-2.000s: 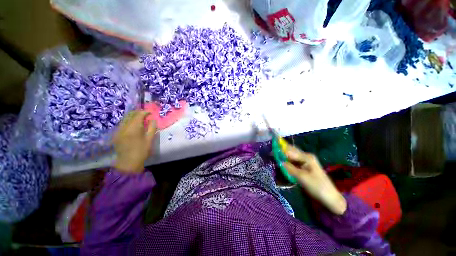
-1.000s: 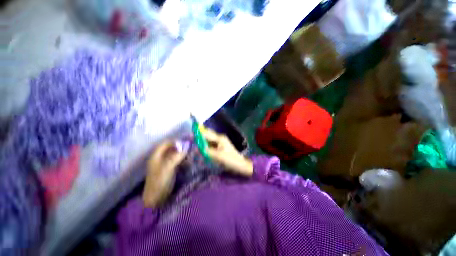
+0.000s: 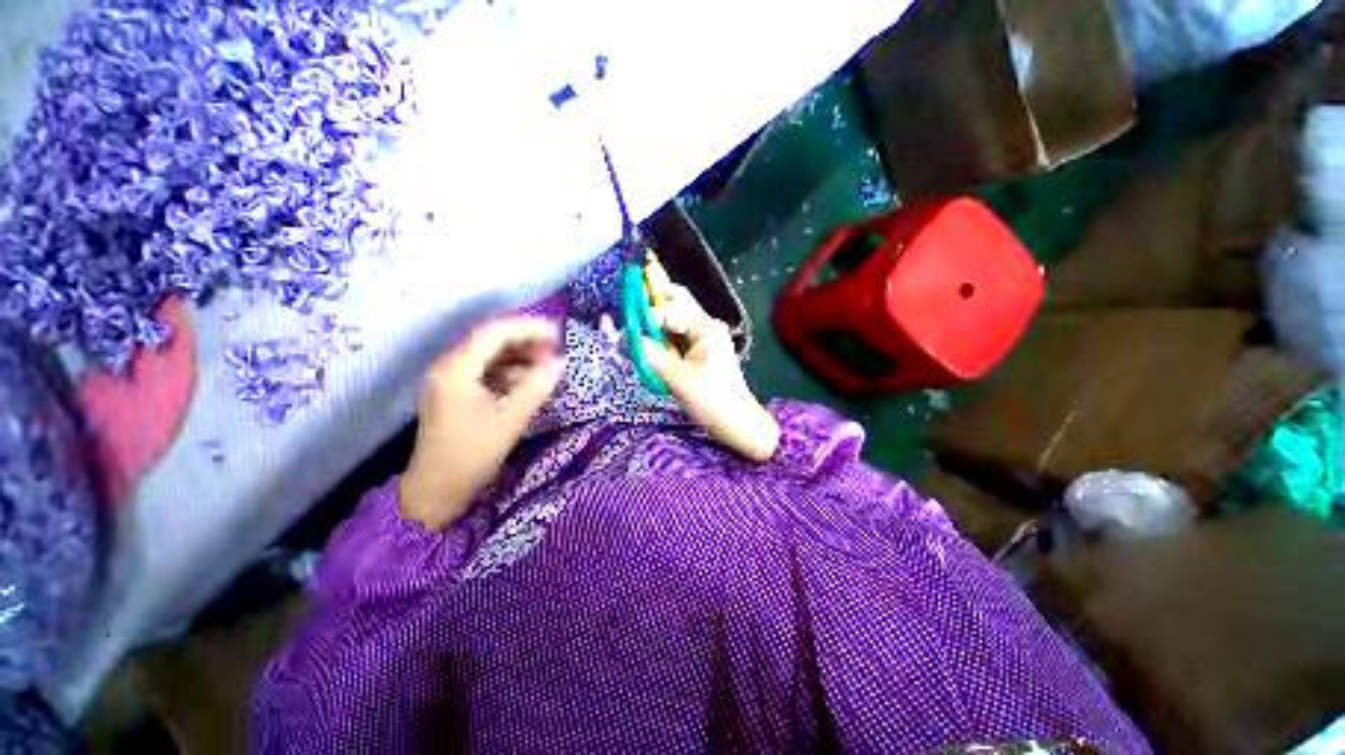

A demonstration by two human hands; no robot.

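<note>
My right hand (image 3: 705, 366) holds the scissors (image 3: 640, 317) by their green and yellow handles. The dark blades point up, away from me, over the table's edge, and look closed. My left hand (image 3: 480, 406) is left of the scissors, over the lap cloth (image 3: 590, 387), with fingers and thumb curled. I cannot tell whether a small piece is between its fingertips. The heap of purple-and-white looped pieces (image 3: 207, 162) lies on the white table at upper left, with a few loose pieces (image 3: 280, 369) nearer me.
A pink-red flat sheet (image 3: 143, 406) lies beside the heap. A bulging bag of pieces (image 3: 44, 509) is cut off at left. Small dark-blue bits (image 3: 562, 96) lie on the table. A dark open box (image 3: 693, 273) is beside my knees. A red stool (image 3: 966, 291) and cardboard (image 3: 1069, 74) are at right.
Since two seconds ago the view has swung right, so the heap shows farther left and the stool nearer the middle. My left hand has come from beside the bag to near the scissors.
</note>
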